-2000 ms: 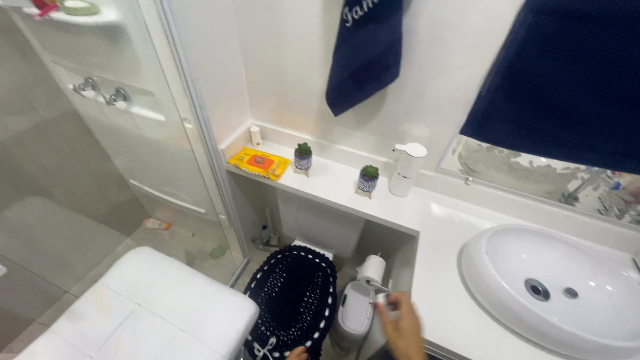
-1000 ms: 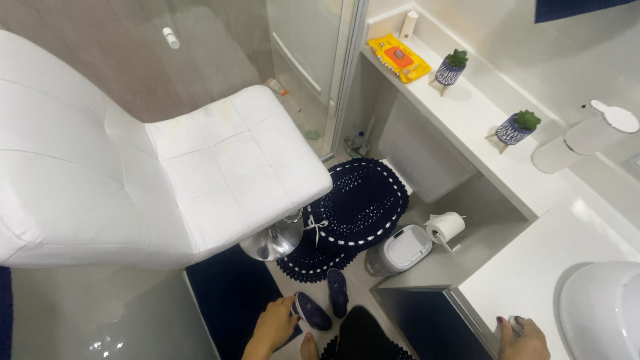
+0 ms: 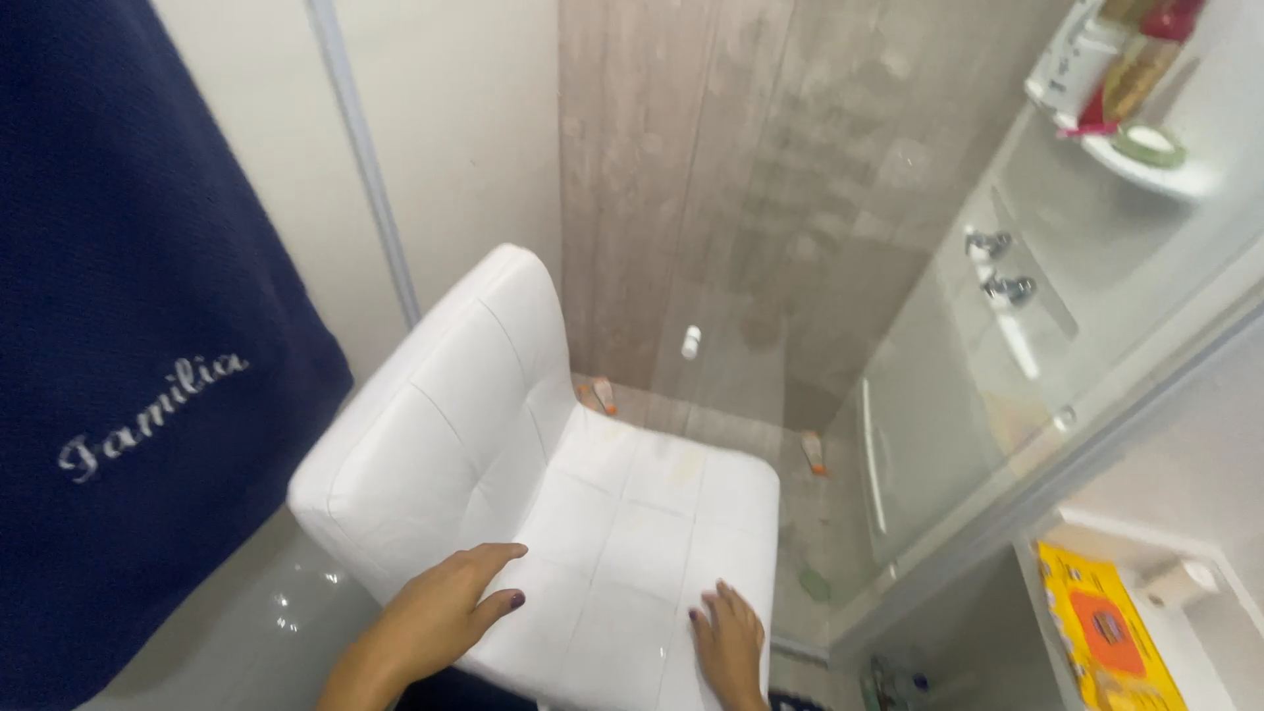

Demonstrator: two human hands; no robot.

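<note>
A white padded chair [image 3: 632,533] with a stitched seat and a backrest stands before the glass shower screen. My left hand [image 3: 444,612], fingers apart and holding nothing, is over the near edge of the seat by the foot of the backrest. Over the seat's right part is my right hand [image 3: 729,637], its fingers slightly bent; its palm side is hidden, and whether it touches the seat I cannot tell.
A navy towel [image 3: 148,326] with embroidered writing hangs at left. Behind the glass are a white door knob [image 3: 691,343], metal taps [image 3: 1007,288] and a corner shelf [image 3: 1155,173] with bottles. A yellow wipes pack [image 3: 1106,627] lies on the ledge at right.
The view has swung left, from the washbasin and toilet to the chair and towel. My right hand has left the washbasin counter and is over the seat; my left hand has come up from near the slippers.
</note>
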